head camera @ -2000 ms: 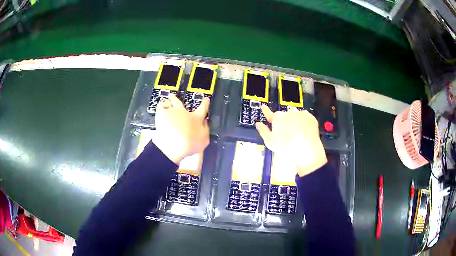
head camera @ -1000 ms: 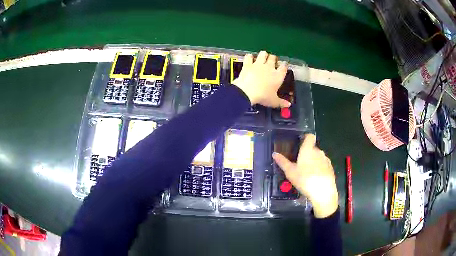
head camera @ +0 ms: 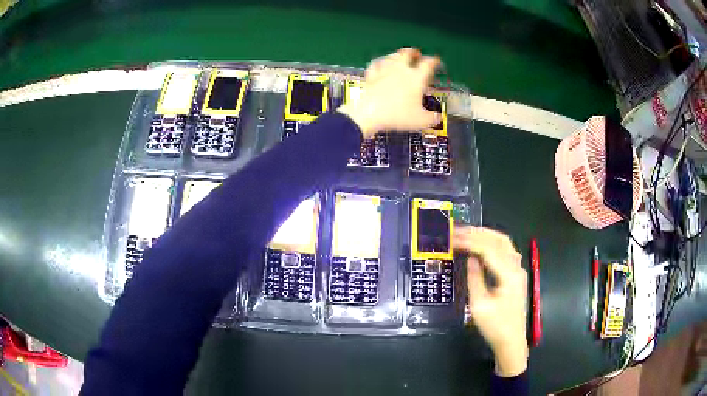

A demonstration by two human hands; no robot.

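A clear plastic tray (head camera: 329, 319) holds yellow-and-black keypad phones in two rows, all visible ones face up. Several screens glow white; others are dark. My left hand (head camera: 397, 91) is over the top of the upper right phone (head camera: 429, 154), its thumb across the screen area; whether it grips the phone is unclear. My left sleeve hides parts of several phones. My right hand (head camera: 496, 282) is slightly blurred, at the right edge of the lower right phone (head camera: 432, 251), whose screen is dark. Its fingers are apart and hold nothing visible.
Right of the tray lie a red pen (head camera: 536, 291), a thinner pen (head camera: 595, 288) and a yellow-framed phone (head camera: 615, 300). A pink round ribbed fan or basket (head camera: 583, 173) with a dark object stands behind them. Cables (head camera: 673, 224) tangle at far right. A green conveyor (head camera: 294, 35) runs beyond the pale strip.
The two rightmost phones, back up with red spots before, now lie face up. The top-left phone's screen has turned from dark to white. The view has shifted, with the tray further left.
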